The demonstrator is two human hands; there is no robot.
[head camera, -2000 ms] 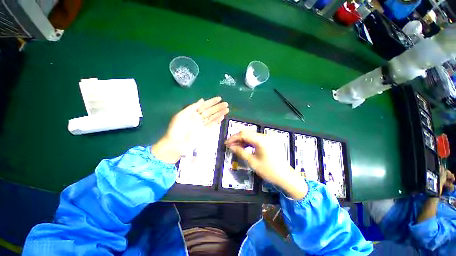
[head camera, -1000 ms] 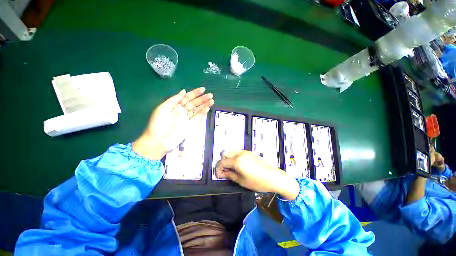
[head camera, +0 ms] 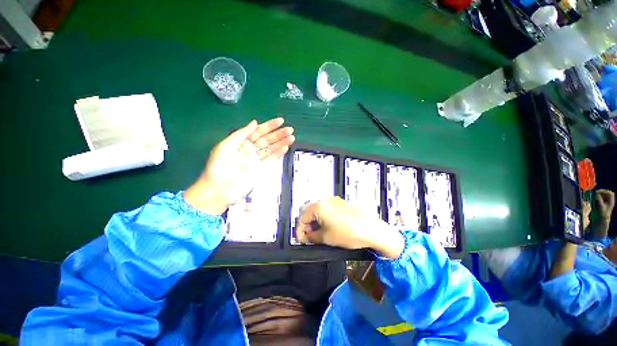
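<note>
A black five-slot tray [head camera: 287, 203] lies at the bench's front edge, with bright white phone units in its slots. My left hand [head camera: 237, 165] is held palm up over the leftmost slot, fingers extended. Tiny pale specks show near its fingers, too small to identify. My right hand [head camera: 333, 224] is over the lower part of the second unit [head camera: 314, 177] from the left. Its fingertips are bunched together and point down at the unit. Whether they hold a small part cannot be seen.
Two clear cups [head camera: 225, 82] with whitish contents stand beyond the tray, a small clear-white pile [head camera: 293, 92] between them. Dark tweezers [head camera: 379, 125] lie to their right. A folded white sheet [head camera: 122, 135] lies left. A plastic-wrapped post [head camera: 514, 78], more trays [head camera: 560, 169] and another person's arm [head camera: 565, 260] are at right.
My right hand has moved from the upper part of the second unit down to its lower end. My left hand stays palm up. The camera view has shifted slightly.
</note>
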